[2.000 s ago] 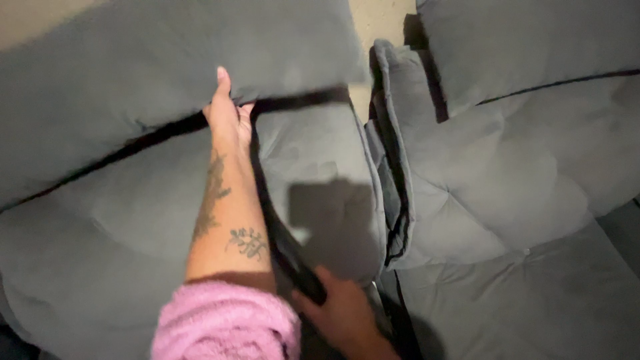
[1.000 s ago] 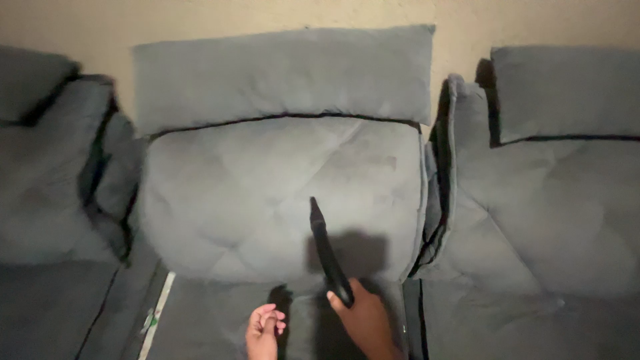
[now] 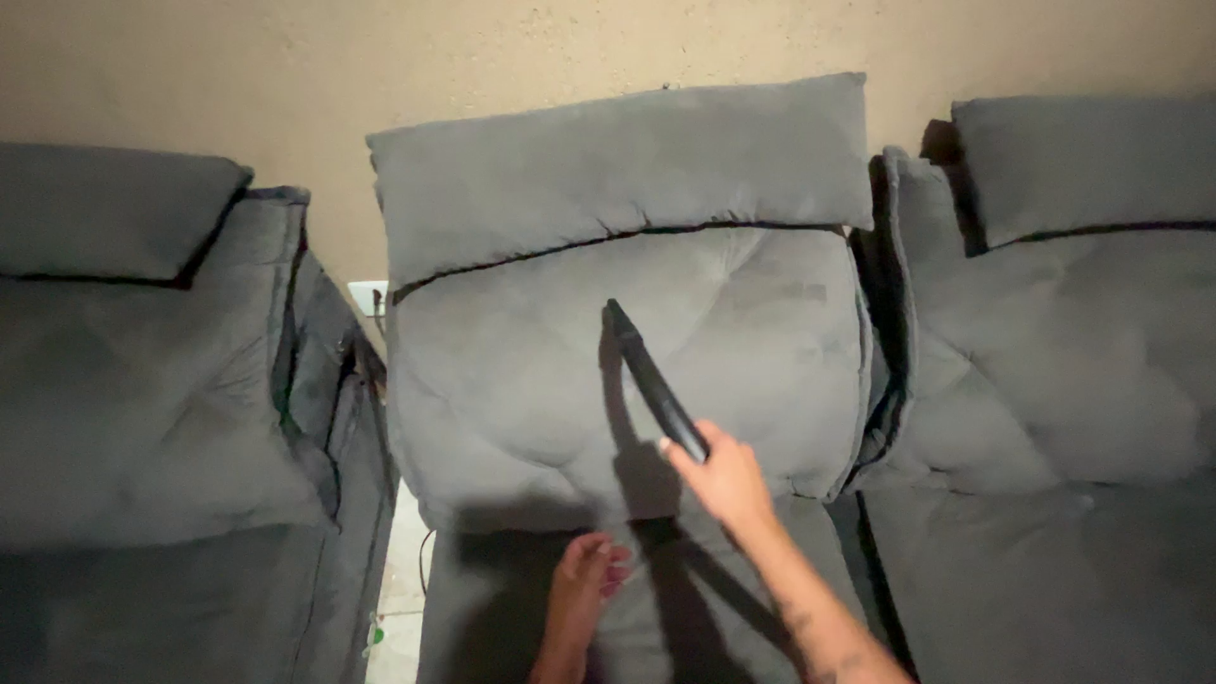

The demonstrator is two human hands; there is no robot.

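My right hand grips the lower end of a long black vacuum cleaner nozzle. The nozzle's narrow tip points up and slightly left, over the grey tufted back cushion of the middle sofa seat; whether it touches the fabric I cannot tell. Lower and to the left, my left hand hangs over the grey seat cushion with its fingers loosely curled and nothing in them. Above the back cushion lies a long grey headrest pillow.
Similar grey sofa sections stand at the left and right. A beige wall rises behind. In the gap left of the middle seat are a white wall outlet with a cord, pale floor tiles and a small green item.
My left hand has let go of the headrest pillow, which it held two seconds ago, and has come down over the seat. The nozzle now points up and left. The view has shifted.
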